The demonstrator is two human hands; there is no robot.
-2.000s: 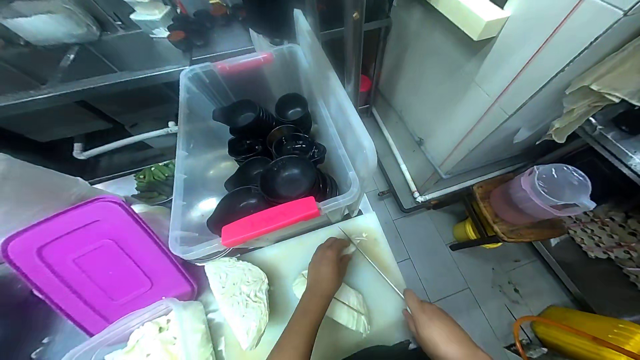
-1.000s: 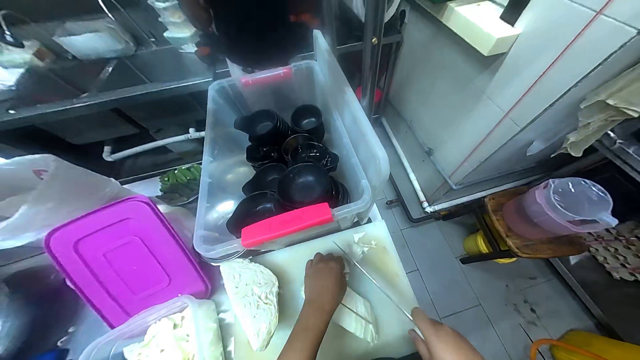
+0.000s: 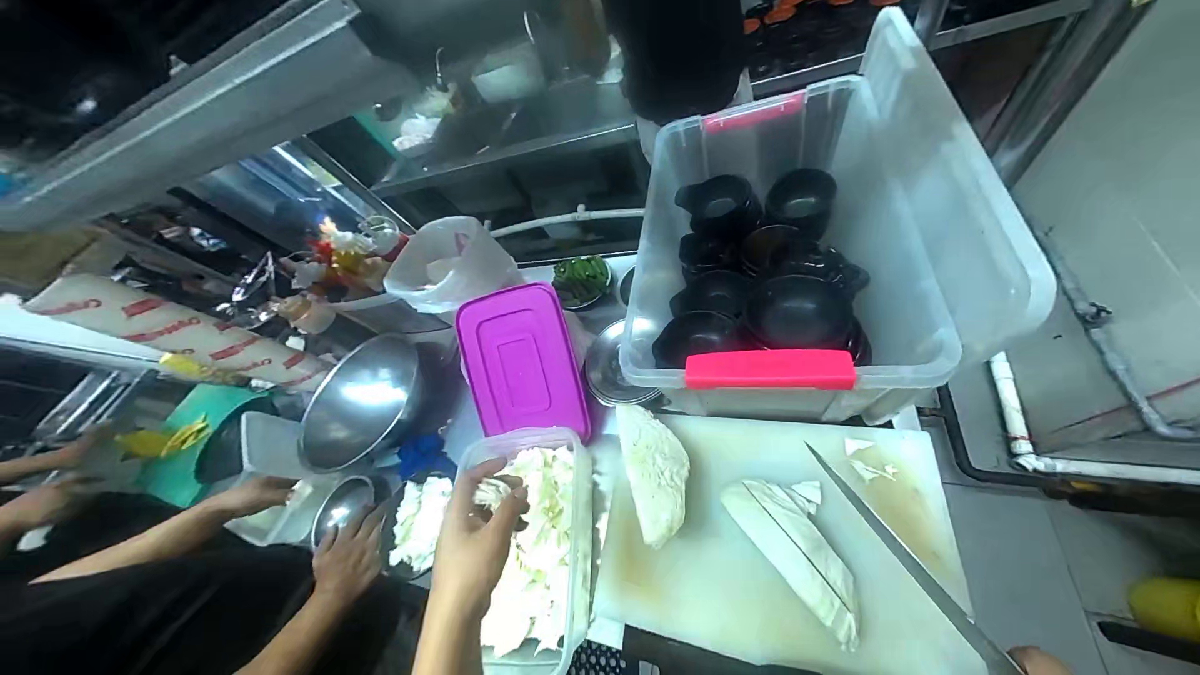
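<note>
My left hand [image 3: 483,534] is over a clear plastic container [image 3: 583,525] of cut cabbage [image 3: 539,553], its fingers curled around a pale cabbage piece. At the bottom right edge, my right hand [image 3: 1039,660] grips a long knife [image 3: 914,562], whose blade lies slantwise over the white cutting board [image 3: 712,600]. A cabbage wedge [image 3: 797,553] with cut lines rests on the board left of the blade. Another cabbage portion [image 3: 653,473] lies at the board's left side. Small cabbage scraps [image 3: 867,461] are beyond the blade.
Behind the board stands a clear bin [image 3: 905,375] with black bowls [image 3: 797,309]. A purple lid [image 3: 522,361] leans behind the container. At left are metal bowls [image 3: 361,403] and a co-worker's hands [image 3: 352,553]; another person's hands [image 3: 56,497] show farther left.
My left hand has left the cabbage on the board and moved left over the container. The knife remains in my right hand. The view has swung left, bringing co-workers' hands into sight.
</note>
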